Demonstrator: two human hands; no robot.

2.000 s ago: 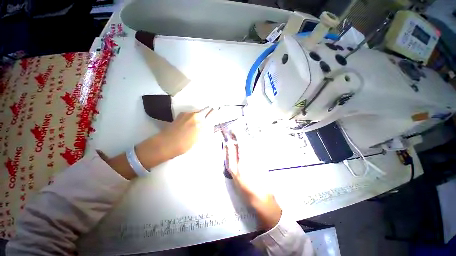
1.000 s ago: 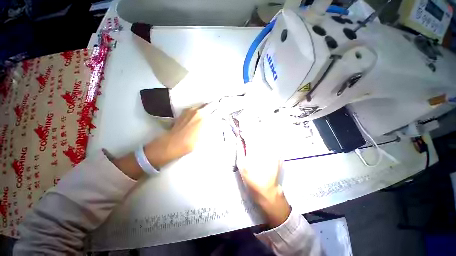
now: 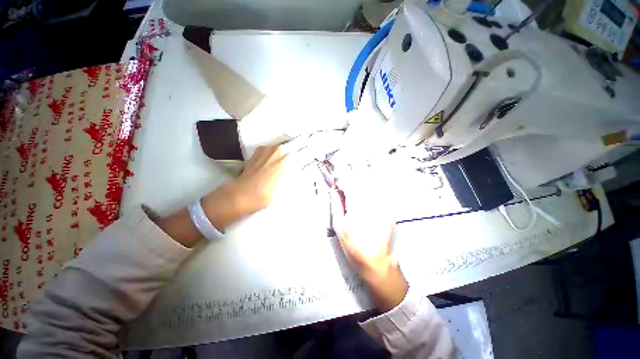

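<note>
A beige fabric piece (image 3: pixel 228 85) with a dark end lies at the upper left of the white table. A dark brown piece (image 3: pixel 222 139) with a pale edge lies just left of my left hand (image 3: pixel 261 179). My left hand is flat and low at the glare, its fingertips washed out. My right hand (image 3: pixel 368 245) is lower and nearer the front edge, its fingers also washed out. Small dark reddish bits (image 3: pixel 330 175) of cloth show between the hands. The glare hides what either hand touches. The white machine head (image 3: pixel 414 77) stands right of the hands.
A flat black device (image 3: pixel 478 180) with a white cable (image 3: pixel 521 210) lies right of the needle area. A blue tube (image 3: pixel 356 69) curves beside the head. A printed tan sheet (image 3: pixel 63 182) covers the left side. Ruler markings (image 3: pixel 245 303) run along the front edge.
Since the oldest frame, my right hand has turned and its fingers have shifted slightly right. The view has also shifted, with the machine higher in it. My left hand has barely moved.
</note>
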